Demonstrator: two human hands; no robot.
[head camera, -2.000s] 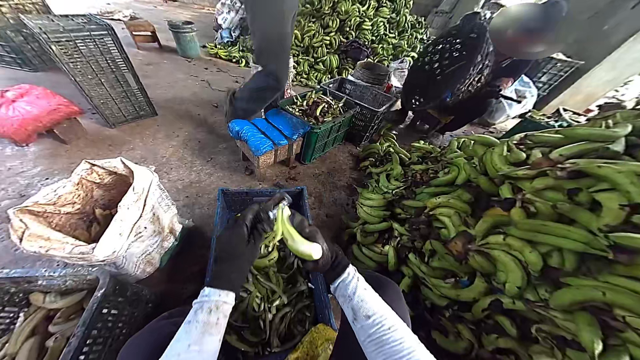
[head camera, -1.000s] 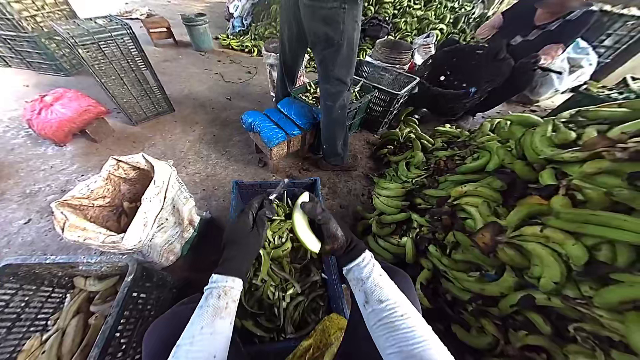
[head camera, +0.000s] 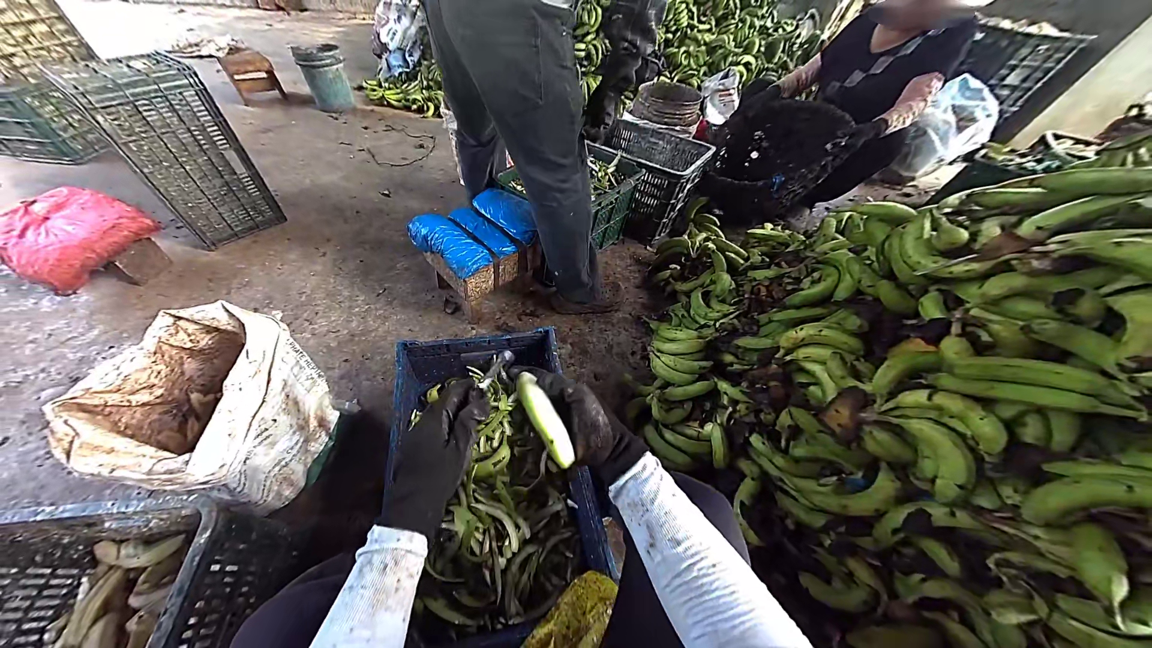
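Observation:
My left hand (head camera: 443, 443), in a black glove, is closed on a small metal peeling tool (head camera: 496, 368) above a blue plastic crate (head camera: 477, 346). My right hand (head camera: 580, 418), gloved too, grips a partly peeled green plantain (head camera: 545, 419), its pale flesh showing toward the lower end. Green strips of peel (head camera: 493, 522) fill much of the crate beneath both hands. A yellow, stained cloth or sponge (head camera: 576, 614) lies at the crate's near edge. The tool's blade is too small to make out.
Green plantains (head camera: 900, 423) are heaped at the right. A white woven sack (head camera: 279, 409) and a black crate (head camera: 216, 540) of peeled plantains stand left. Ahead are a stool with blue padding (head camera: 472, 243) and a standing person (head camera: 540, 117); another person (head camera: 886, 81) holds a black basket (head camera: 778, 153).
The plantain shows more pale flesh than two seconds ago, and my hands have turned it. The person ahead has stepped in beside the blue-padded stool. The other person's black basket is lower.

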